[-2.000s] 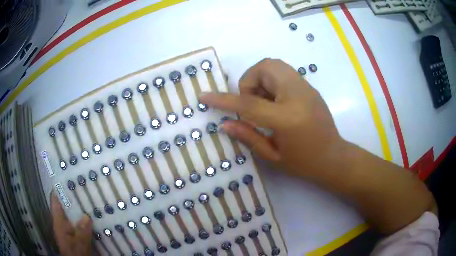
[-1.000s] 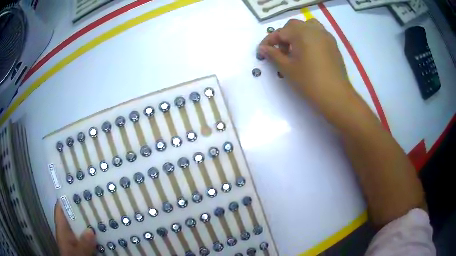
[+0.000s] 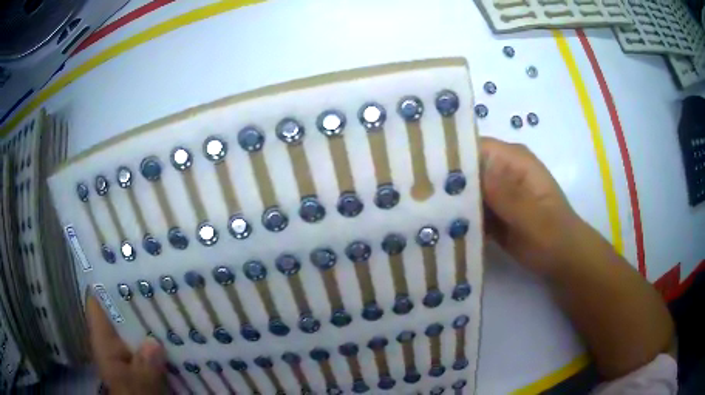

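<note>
A white foam tray [image 3: 255,189] with a tan edge fills the middle, tilted and close to the camera. Its dumbbell-shaped slots hold shiny round metal parts [image 3: 331,123]. One slot end [image 3: 421,190] near the upper right corner has no part in it. My left hand [image 3: 127,355] grips the tray's lower left edge, thumb on the face, beside two white labels [image 3: 108,303]. My right hand [image 3: 529,204] is at the tray's right edge, gripping it, with its fingers partly hidden behind the tray. The tray's bottom is cut off by the frame.
Several loose metal parts [image 3: 490,88] lie on the white table beyond the tray's upper right corner. Slotted trays [image 3: 556,14] overlap at the far right. A black keypad device [image 3: 694,146] is at the right edge. Stacked trays [image 3: 35,231] stand at left, below a fan [image 3: 46,23].
My right hand has moved from the loose parts to the tray's right edge and taken hold there. The tray appears larger and nearer the camera. More loose parts show on the table.
</note>
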